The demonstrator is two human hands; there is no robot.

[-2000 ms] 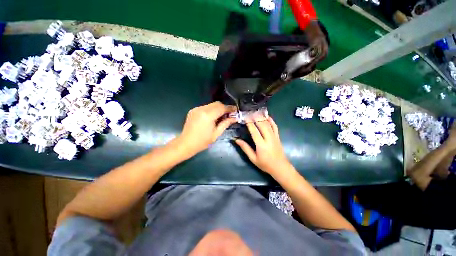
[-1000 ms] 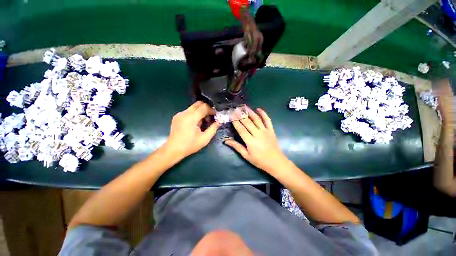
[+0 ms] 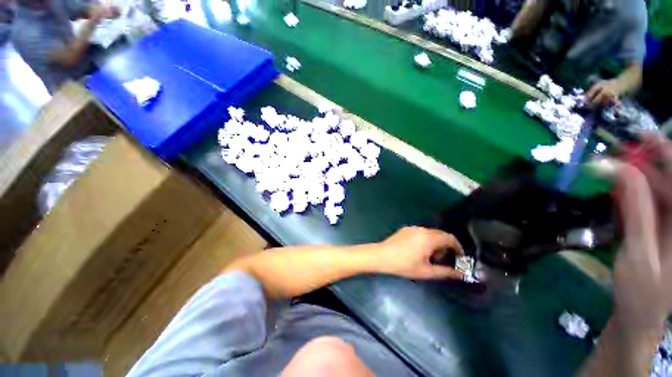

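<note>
My left hand (image 3: 420,254) is at the foot of the black hand press (image 3: 516,228), thumb and fingers closed on a white module (image 3: 467,268). The seat under the module is too dark to make out. My right hand (image 3: 648,199), blurred near the right edge, is raised around the red lever grip (image 3: 635,156). A large heap of white modules (image 3: 302,162) lies on the dark green bench to the left of the press. One loose module (image 3: 573,324) lies on the bench to the right of the press.
A blue bin (image 3: 180,81) with a white piece on it stands beyond the heap. Cardboard boxes (image 3: 133,243) are at the lower left. The green conveyor (image 3: 383,81) runs behind a pale rail, carrying scattered white pieces. Other workers' arms show at top left and top right (image 3: 626,79).
The view has swung left, bringing in the blue bin and boxes. My right hand has left the module and moved up to the red lever grip. My left hand has stayed at the press foot.
</note>
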